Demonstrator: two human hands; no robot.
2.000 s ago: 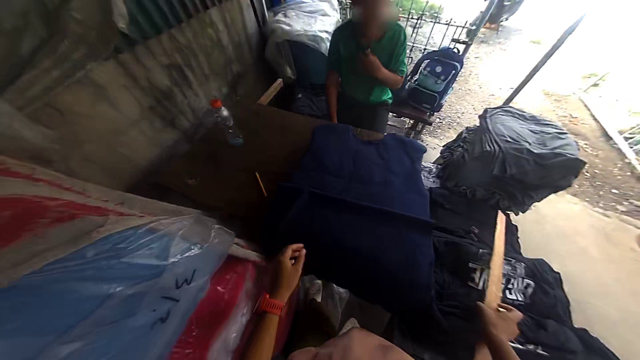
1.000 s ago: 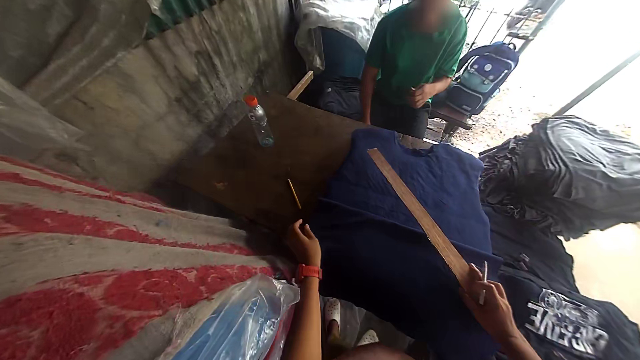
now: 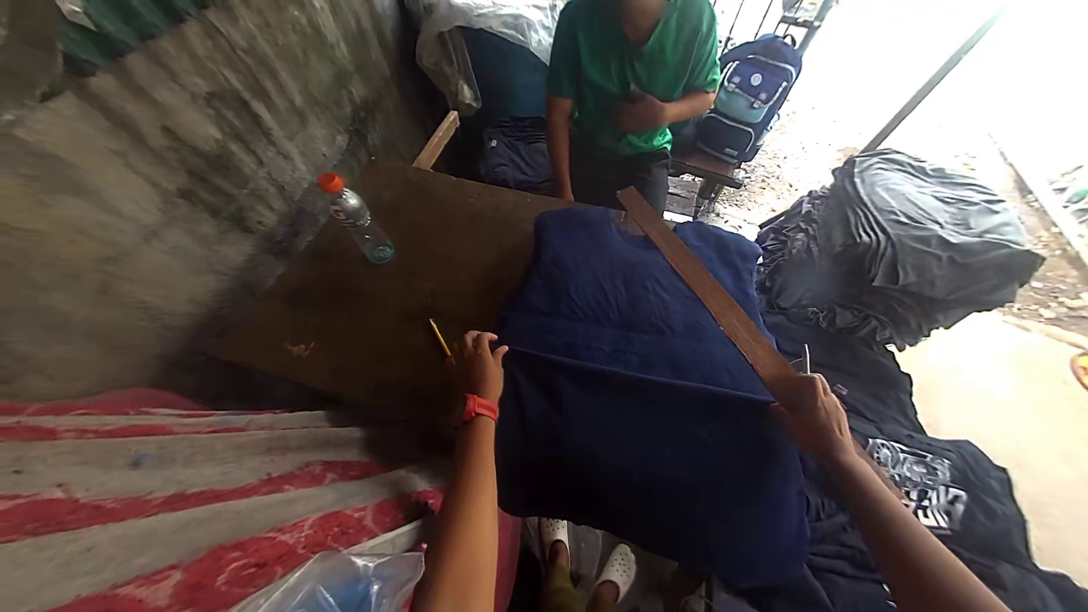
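Dark blue fabric pieces (image 3: 629,323), cut in a garment shape, lie on a brown table (image 3: 425,229), with a folded edge running across them. My left hand (image 3: 480,365), a red watch on its wrist, rests at the fabric's left edge; whether it pinches the cloth I cannot tell. A yellow pencil (image 3: 439,337) lies just beside its fingers. My right hand (image 3: 812,412) grips the near end of a long wooden strip (image 3: 697,276), which slants over the fabric to its neckline. A thin whitish object (image 3: 806,359) sticks up from the same hand.
A clear bottle with an orange cap (image 3: 361,221) stands on the table near the concrete wall. Across the table is a person in a green shirt (image 3: 633,76). Stacked dark cloth (image 3: 926,238) and printed black shirts (image 3: 926,476) lie to the right, a red-and-grey striped cloth (image 3: 212,501) at lower left.
The wooden strip, upright at the right side two seconds ago, now lies slanted across the blue fabric. My left hand has moved forward to the fabric's left edge. The view has shifted.
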